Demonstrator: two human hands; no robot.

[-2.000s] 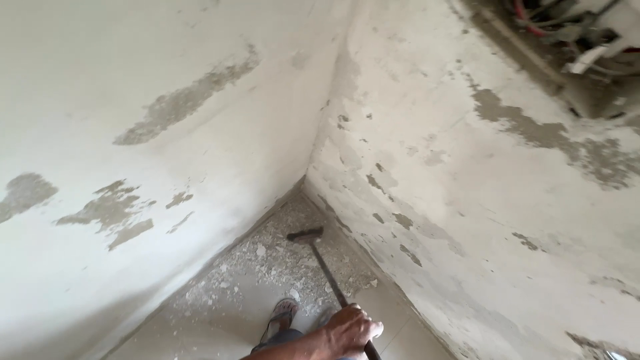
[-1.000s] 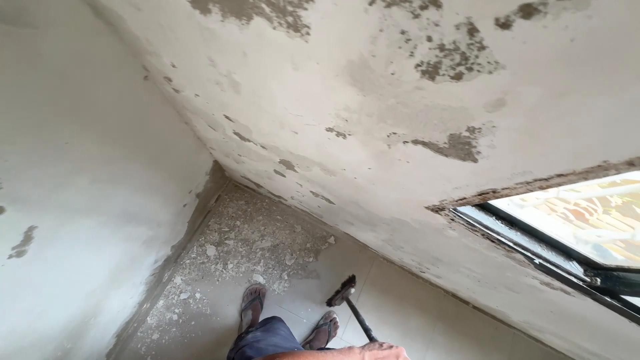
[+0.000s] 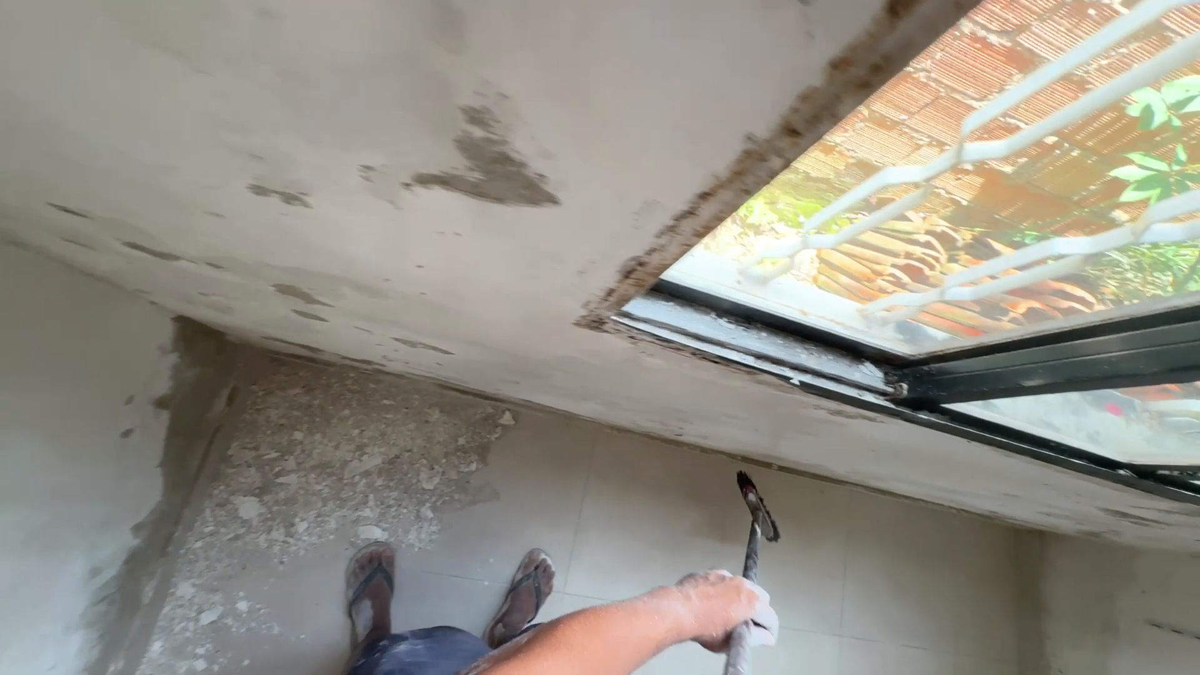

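Note:
My left hand point(image 3: 727, 609), dusted white, is closed around the pole of a long-handled broom or brush point(image 3: 757, 511). Its dark, narrow head is over the pale floor tiles near the foot of the windowed wall, to the right of my feet. The lower end of the picture cuts off the rest of the pole. My right hand is out of view. Flakes and dusty debris point(image 3: 356, 459) cover the floor in the corner to the left, beyond my sandalled feet point(image 3: 371, 586).
A patchy plastered wall point(image 3: 375, 253) rises ahead, with a dark-framed window point(image 3: 1050, 370) at the right and white bars outside. Another wall point(image 3: 75, 375) stands at the left. Rough edging point(image 3: 731, 187) borders the window opening. Pale tiles point(image 3: 647, 516) stretch along the wall.
The broom head was over the debris in the corner two seconds ago; now it is over tiles to the right, with my left hand still around the pole. The view has swung right, toward the window.

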